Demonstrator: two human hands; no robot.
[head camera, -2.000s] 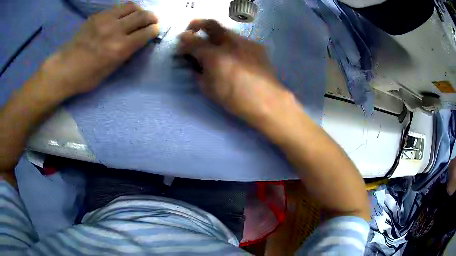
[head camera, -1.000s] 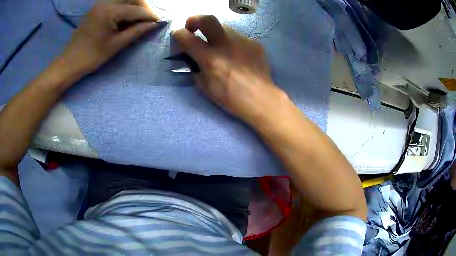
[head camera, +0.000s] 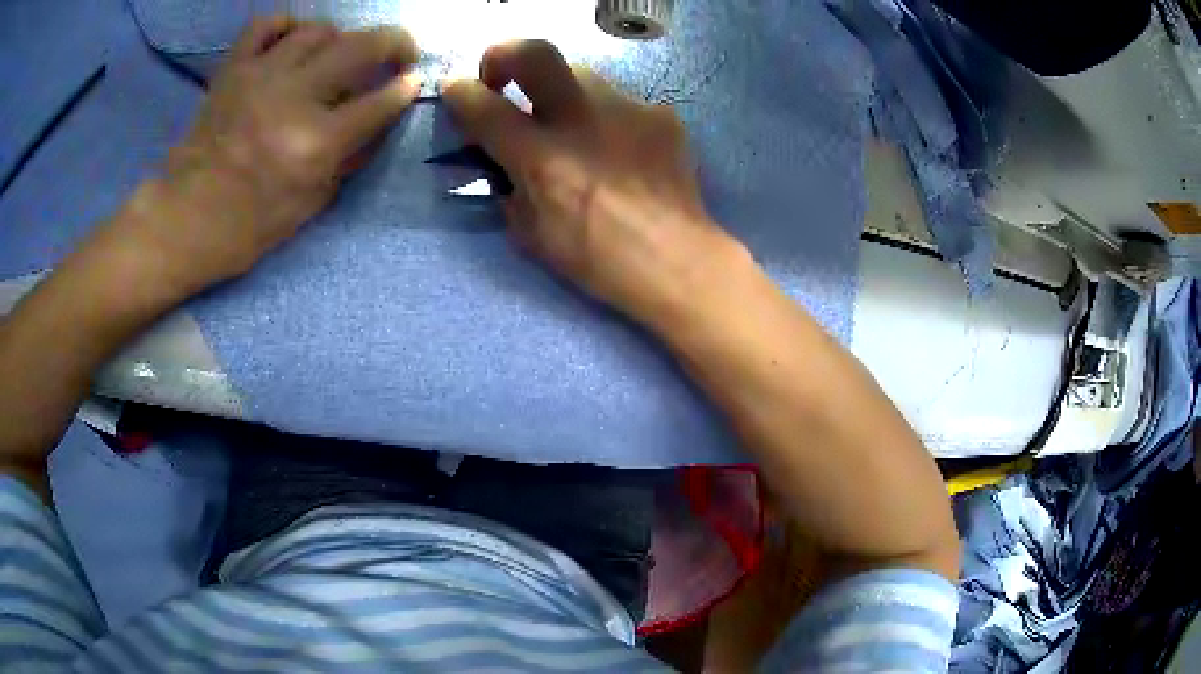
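Note:
A light blue garment panel (head camera: 448, 329) lies flat on the machine table and reaches its front edge. My left hand (head camera: 296, 125) pinches the cloth edge with thumb and fingertips at the upper centre, under the bright light. My right hand (head camera: 593, 171) rests on the panel just to the right, its thumb and index fingertips at the same cloth edge. Dark thread snips (head camera: 472, 173) are held in my right palm, their two blades apart and pointing left. A ridged silver knob (head camera: 635, 16) is above my right hand. The needle is not visible in the glare.
Narrow blue strips (head camera: 942, 158) hang at the upper right beside the white machine head (head camera: 1106, 158). Blue cloth with a dark slit (head camera: 53, 125) lies at far left. A red-rimmed mesh (head camera: 705, 546) is below the table. Crumpled cloth (head camera: 1014, 566) fills the lower right.
My right hand was blurred and has steadied, with its fingertips now closer to my left fingertips. My left fingers have shifted slightly on the cloth. A curved cloth edge shows more at upper left.

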